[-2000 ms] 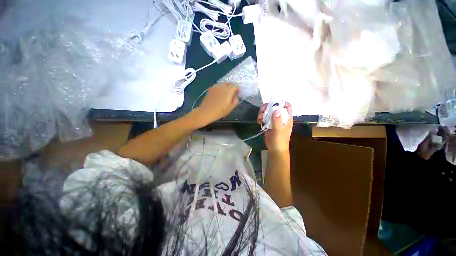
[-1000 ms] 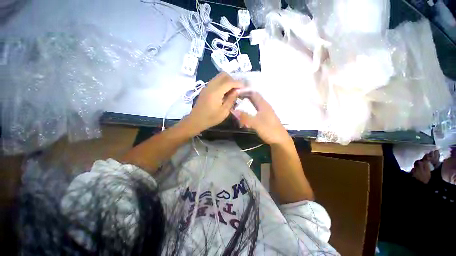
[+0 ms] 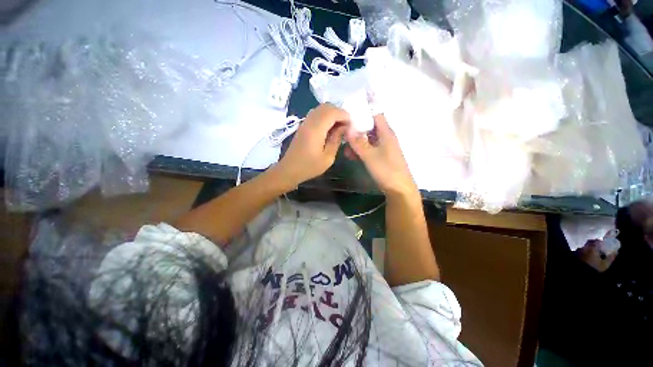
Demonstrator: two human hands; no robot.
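Observation:
A small clear, shiny bubble bag [image 3: 344, 91] stands up from between my two hands, overexposed at its right side. My left hand [image 3: 313, 143] pinches its lower left edge. My right hand [image 3: 381, 154] holds its lower right, fingers pointing up. Whether the adapter is inside the bag or under my fingers is hidden by glare. A thin white cord [image 3: 366, 212] hangs below my right wrist. Several white adapters [image 3: 281, 93] with coiled cords lie beyond my hands, and one looped cable [image 3: 285, 130] lies beside my left hand.
Clear bubble bags [image 3: 79, 122] are heaped at the left on a white sheet [image 3: 247, 132]. A bright stack of milky foam bags [image 3: 494, 107] covers the right. The dark bench edge [image 3: 215, 169] runs before me. An open brown carton [image 3: 480, 287] stands below. Another person's hand [image 3: 596, 256] shows at far right.
Two seconds ago my right hand held a white adapter and cord, and the bag lay under my left hand. My hands have come together, and the bag now stands raised between them.

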